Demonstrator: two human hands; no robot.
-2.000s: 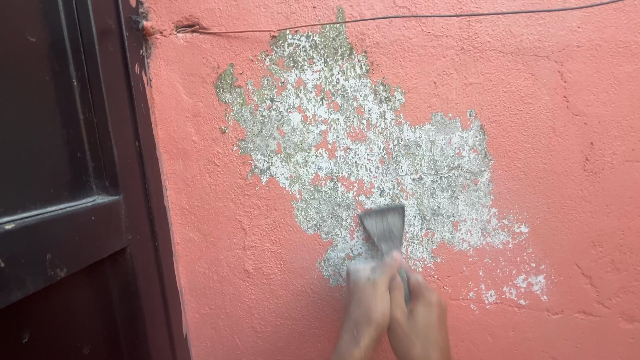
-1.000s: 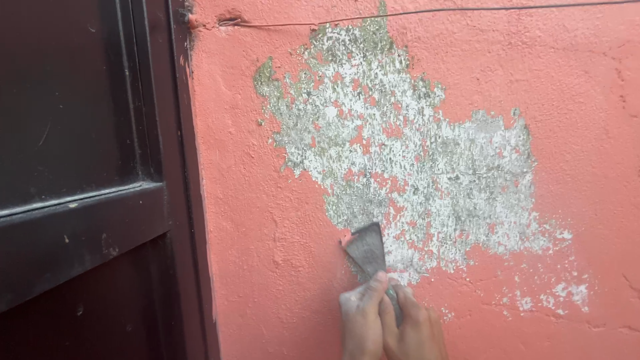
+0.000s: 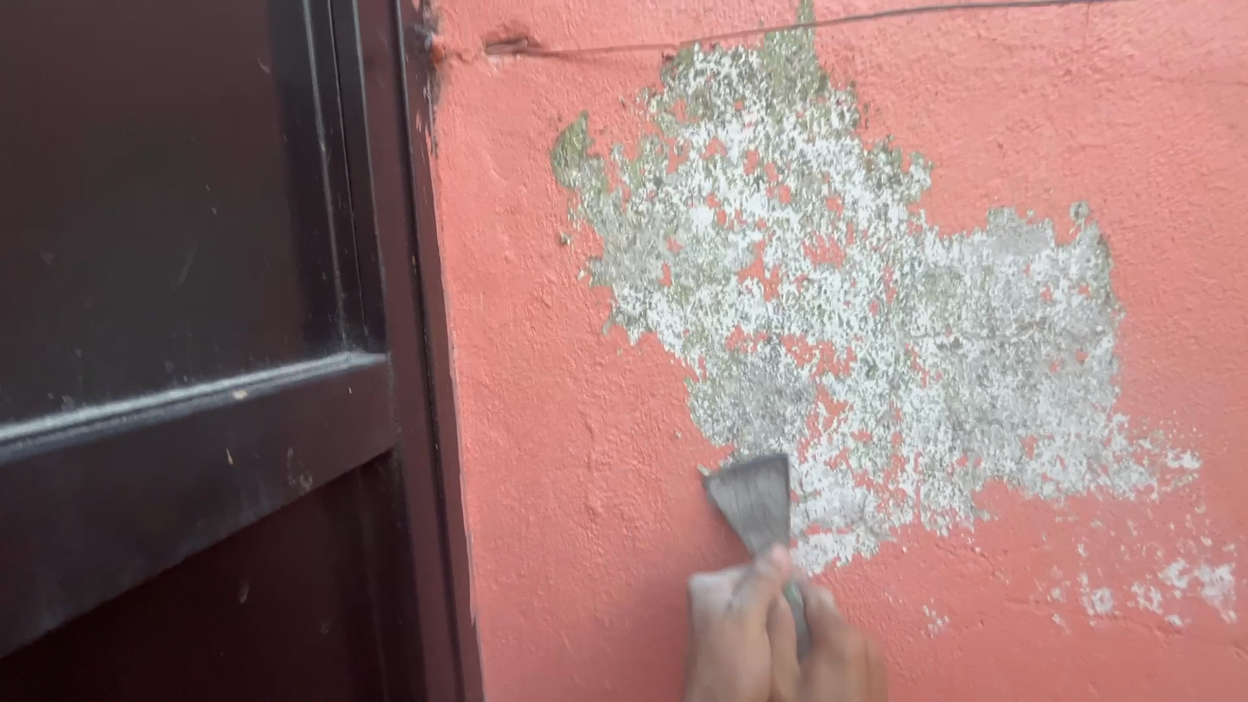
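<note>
Both my hands are around the handle of a metal putty knife, low in the middle of the view. My left hand grips from the left with a thumb or finger near the blade, and my right hand closes on the handle from the right. The greenish handle shows only in part between the hands. The blade's edge meets the salmon-pink painted wall at the lower left border of a bare patch, where grey and white plaster shows with pink flecks of paint.
A dark metal door with its frame stands along the left. A thin wire runs across the top of the wall from a small hole. Fine cracks and white scraped spots mark the lower right.
The putty knife and both hands have moved left along the lower border of the bare patch. The view has shifted left, showing more of the door.
</note>
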